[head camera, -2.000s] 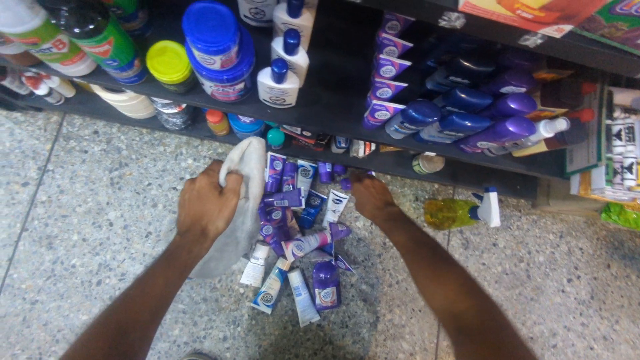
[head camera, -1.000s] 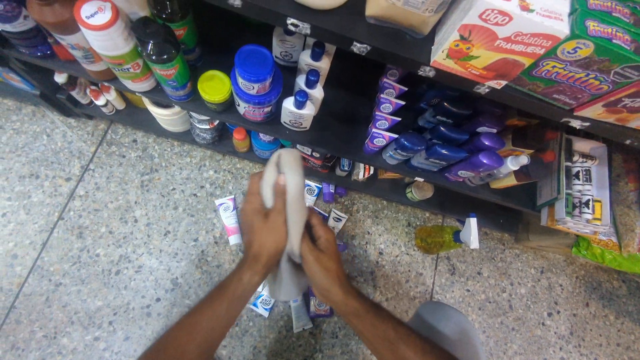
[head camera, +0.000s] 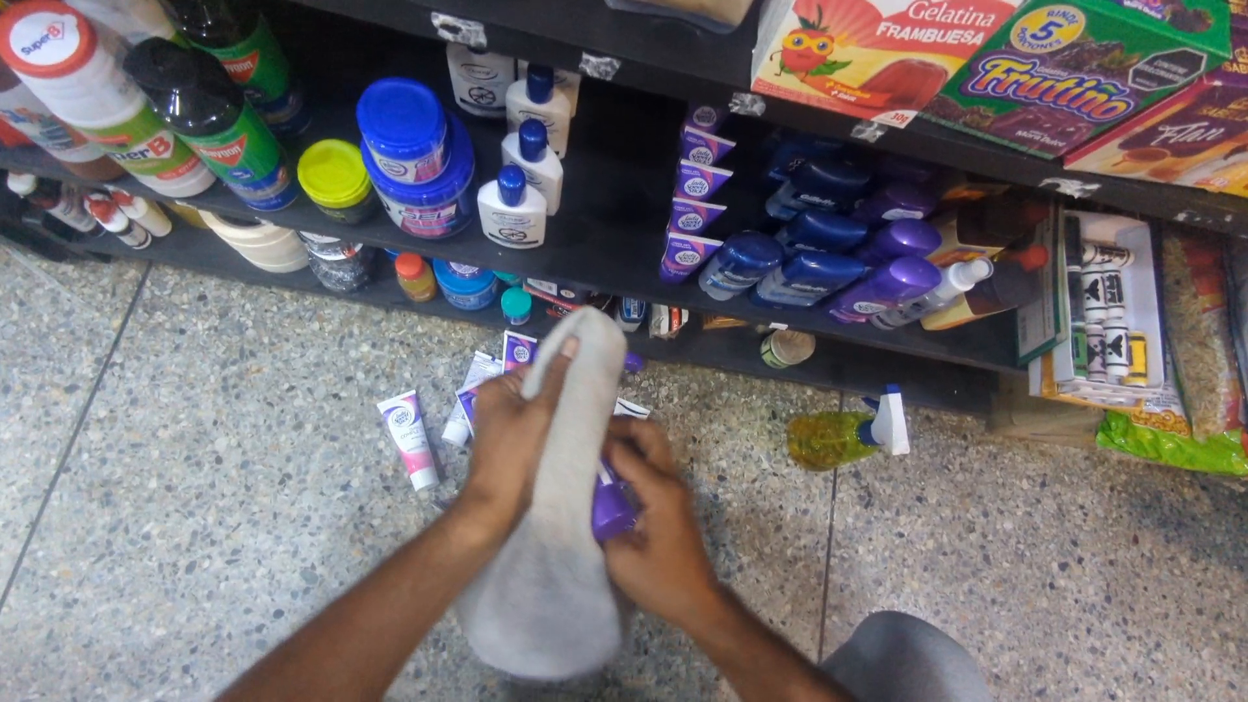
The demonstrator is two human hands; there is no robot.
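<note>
A light grey cloth (head camera: 561, 546) hangs folded from my left hand (head camera: 512, 439), whose thumb presses on its upper part. My right hand (head camera: 653, 517) grips a small purple deodorant container (head camera: 612, 509) against the cloth's right side; the cloth and fingers hide part of it. On the floor behind my hands lie several cream tubes, among them a white and pink tube (head camera: 409, 439) at the left and a purple tube (head camera: 519, 351) farther back. The cloth and my arms cover most of that pile.
A black shelf (head camera: 604, 234) crosses the back, with white bottles (head camera: 514, 210), blue-lidded gel tubs (head camera: 419, 185), a row of purple tubes (head camera: 690, 255) and deodorants (head camera: 741, 263). A spray bottle with yellow liquid (head camera: 834, 439) lies on the floor at right, near a box of small containers (head camera: 1111, 312).
My right hand has come from the floor pile to the cloth, and the purple container now shows in it. My left hand has kept the cloth, which has come over the pile.
</note>
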